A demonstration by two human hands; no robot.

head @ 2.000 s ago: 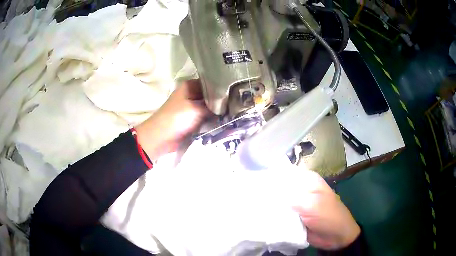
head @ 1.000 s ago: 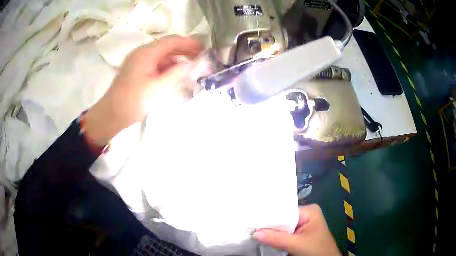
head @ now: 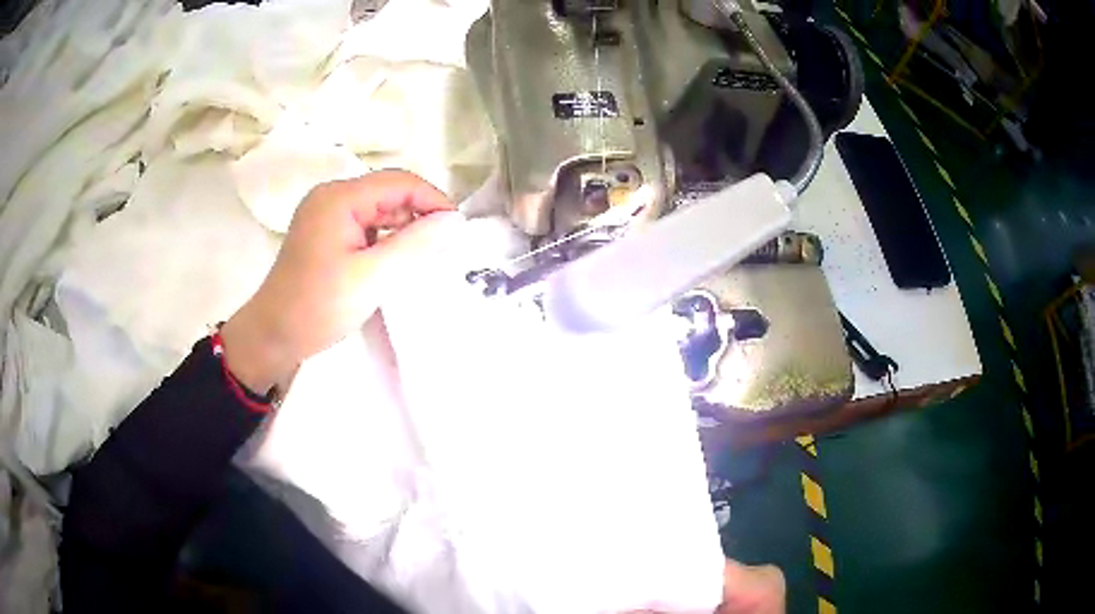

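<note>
A white garment piece (head: 564,468) hangs from the needle area down to the lower edge of the picture, glaring under the lamp. The grey-beige sewing machine (head: 576,156) stands behind it. My left hand (head: 336,264) pinches the cloth's upper left edge between thumb and fingers, left of the needle area. My right hand (head: 754,590) is at the cloth's lower right corner, cut off by the picture's bottom edge; its fingers are mostly hidden behind the cloth. The white lamp head (head: 684,252) covers part of the needle area.
Cream-white fabric (head: 144,252) lies heaped at the left. On the pale table (head: 949,330) at the right are a flat black rectangle (head: 895,210) and a slim black tool (head: 867,348). The green floor has yellow-black tape (head: 817,516).
My left hand has gone from beside the machine head to the cloth's upper left edge. My right hand has moved down to the lower corner. The cloth now lies stretched out flatter. The view has shifted.
</note>
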